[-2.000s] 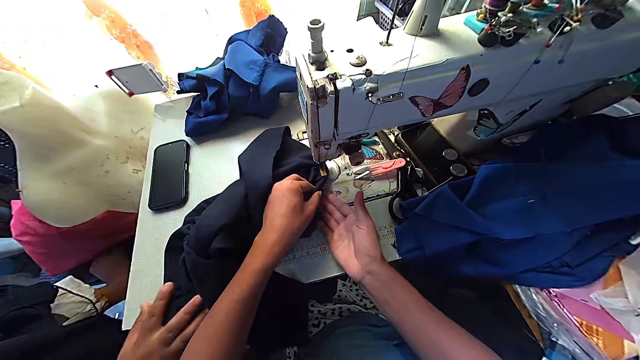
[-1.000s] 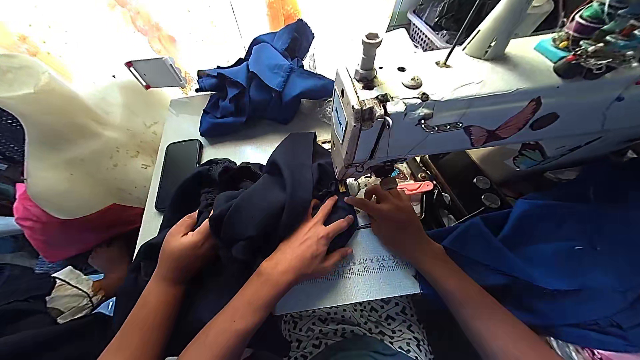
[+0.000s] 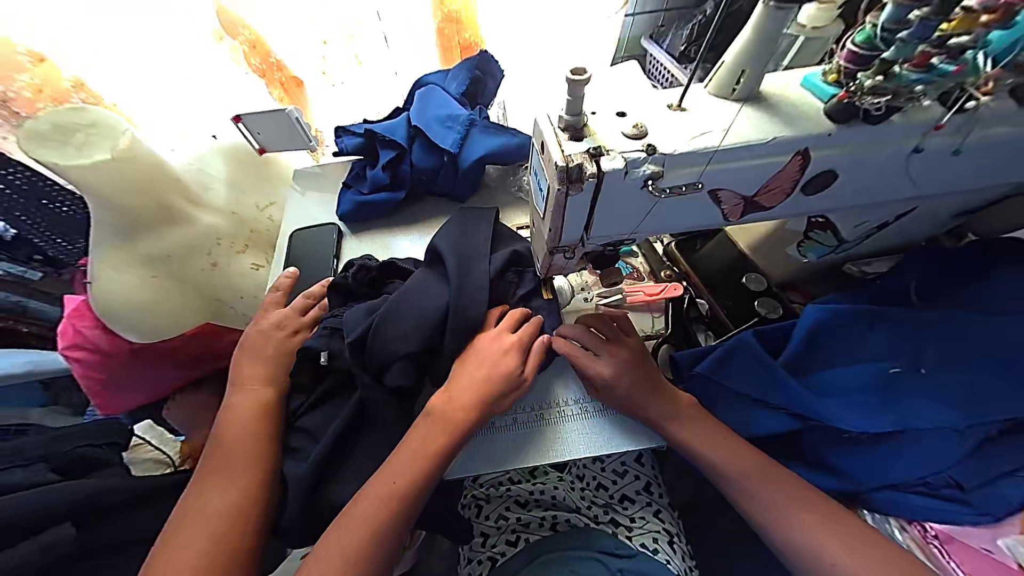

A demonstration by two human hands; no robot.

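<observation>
Dark navy fabric (image 3: 408,320) lies bunched on the bed of a white sewing machine (image 3: 680,176), its right edge beside the presser foot (image 3: 547,288). With thumb and fingers, my left hand (image 3: 498,360) pinches this fabric just in front of the foot. Close by on the right, my right hand (image 3: 612,364) has its fingertips curled at the fabric's edge, nearly meeting my left; the exact grip is partly hidden. Thread snips with orange handles (image 3: 652,293) lie behind my right hand. Another person's hand (image 3: 292,328) rests at the fabric's left side.
A black phone (image 3: 314,250) lies left of the fabric, with blue cloth (image 3: 436,136) behind. More blue cloth (image 3: 864,384) is heaped at right. A mannequin form (image 3: 160,232) stands at left. Printed ruler marks (image 3: 544,416) run along the table's front; a thread stand base (image 3: 740,64) tops the machine.
My right hand, palm up and open two seconds ago, is now turned over with its fingers at the fabric's edge. The other person's hand has moved up to the fabric's left side near the phone.
</observation>
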